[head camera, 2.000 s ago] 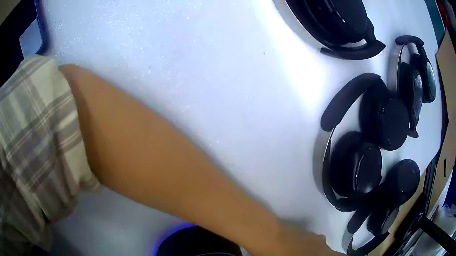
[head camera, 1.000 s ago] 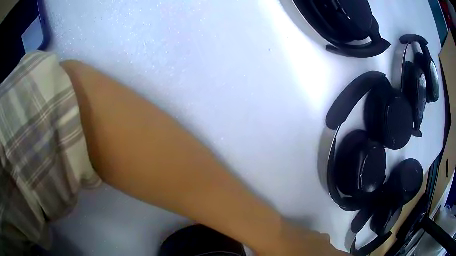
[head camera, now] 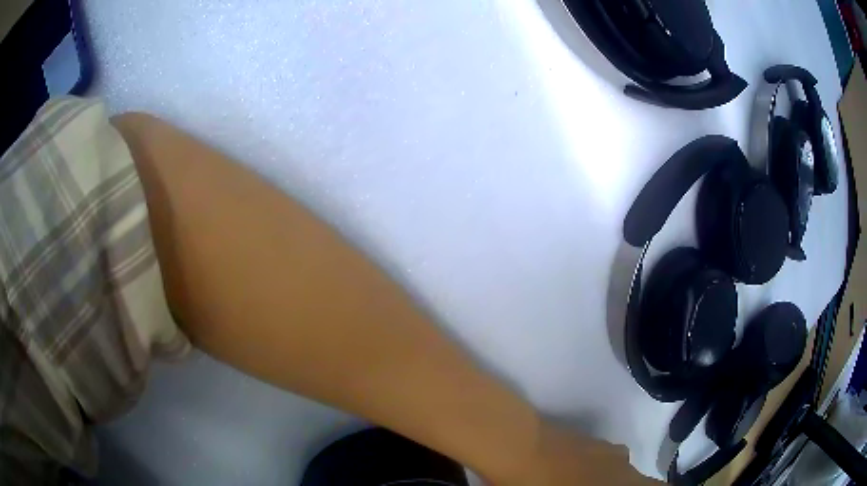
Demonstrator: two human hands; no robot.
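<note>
My left forearm, in a rolled plaid sleeve, crosses the picture from the left edge to the bottom. My left hand [head camera: 589,463] is cut off by the bottom edge. Its fingers, and anything in them, are hidden. A dark rounded unit [head camera: 380,459] shows partly below the forearm at the bottom edge, with no glow on its rim. Black over-ear headphones [head camera: 686,308] lie on the white sheet [head camera: 456,180], right of the hand, cups folded inward. Another headset [head camera: 727,408] lies against them, lower right. My right hand is not in view.
Another black headset [head camera: 665,43] lies at the top. A further one [head camera: 799,161] lies near the sheet's right edge. A dark-framed flat thing [head camera: 68,62] is at the upper left. Brown cardboard [head camera: 851,285] and dark bars [head camera: 827,437] border the right side.
The blue-purple glow on the dark unit's rim has gone out. The headphones have shifted slightly right in the picture. My left arm has hardly moved.
</note>
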